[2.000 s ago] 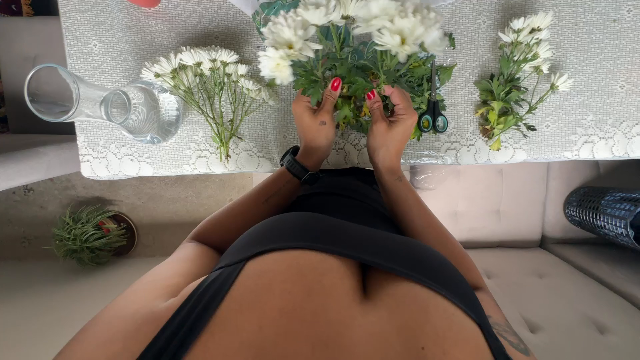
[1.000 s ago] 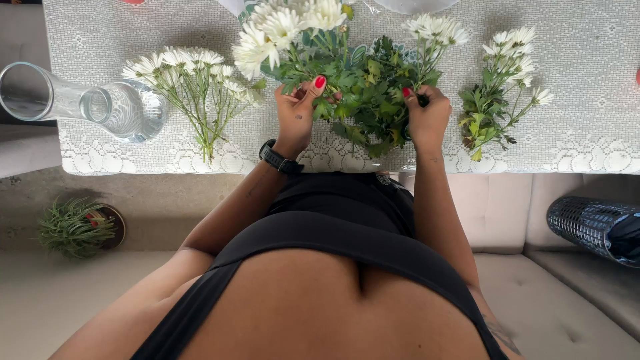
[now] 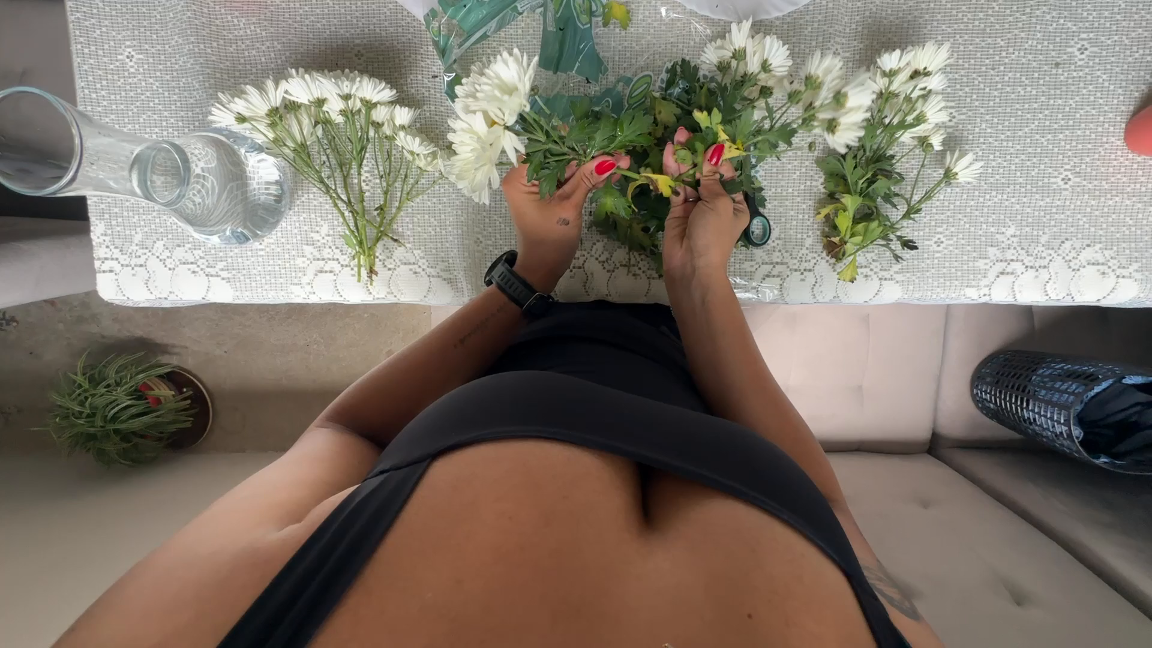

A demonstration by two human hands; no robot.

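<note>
My left hand (image 3: 549, 202) is closed on a leafy stem of white chrysanthemums (image 3: 490, 112), whose blooms point to the left. Beside it, my right hand (image 3: 706, 202) pinches leaves, some of them yellow (image 3: 661, 184), at the lower end of that stem. Behind and under both hands lie more leafy chrysanthemum stems (image 3: 756, 108) on the lace tablecloth. One handle loop of the scissors (image 3: 758, 229) shows by my right wrist; the blades are hidden. A bunch of bare-stemmed chrysanthemums (image 3: 360, 180) lies to the left, and a leafy bunch (image 3: 864, 180) to the right.
A clear glass vase (image 3: 229, 184) stands at the table's left end. Green printed plastic wrap (image 3: 571, 40) lies behind the flowers, near a white plate's rim (image 3: 742, 7). Below the table edge are a potted plant (image 3: 121, 409) and a perforated basket (image 3: 1035, 400).
The hands, apart over the foliage a second ago, have come closer together. A leafy flower stem is now between them, and the scissors' loop shows again by the right hand.
</note>
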